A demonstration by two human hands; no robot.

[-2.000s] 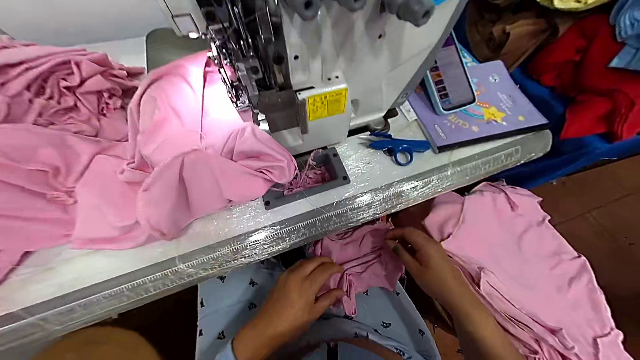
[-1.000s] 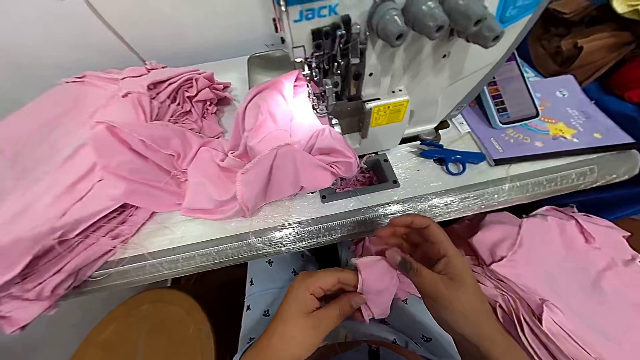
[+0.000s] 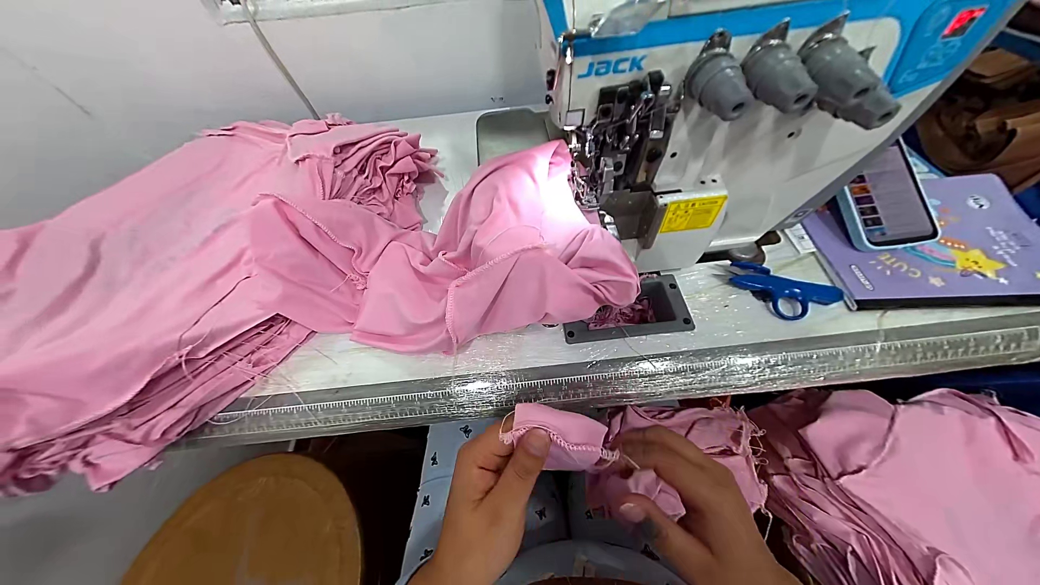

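Note:
My left hand (image 3: 496,496) pinches a small folded piece of pink fabric (image 3: 561,435) with an overlocked seam, just below the table edge. At the right end of that piece is my right hand (image 3: 691,496), its fingers curled near the loose thread ends; whether they grip the piece is hard to tell. Behind and under it, more pink fabric (image 3: 715,443) lies over the lap. A larger pink garment piece (image 3: 504,268) rests on the table, its end at the needle area of the overlock sewing machine (image 3: 626,154). Blue thread snips (image 3: 784,291) lie to the right of the machine.
A heap of pink pieces (image 3: 162,244) covers the table's left part, and another stack (image 3: 959,479) hangs at the right. A phone (image 3: 890,199) lies on a purple notebook (image 3: 975,244). A ruler tape (image 3: 731,370) runs along the table edge. A round stool (image 3: 252,528) stands lower left.
My left hand has lifted a small pink piece from the lap, and its seam now faces up. My right hand has moved in close to it. The view has shifted left.

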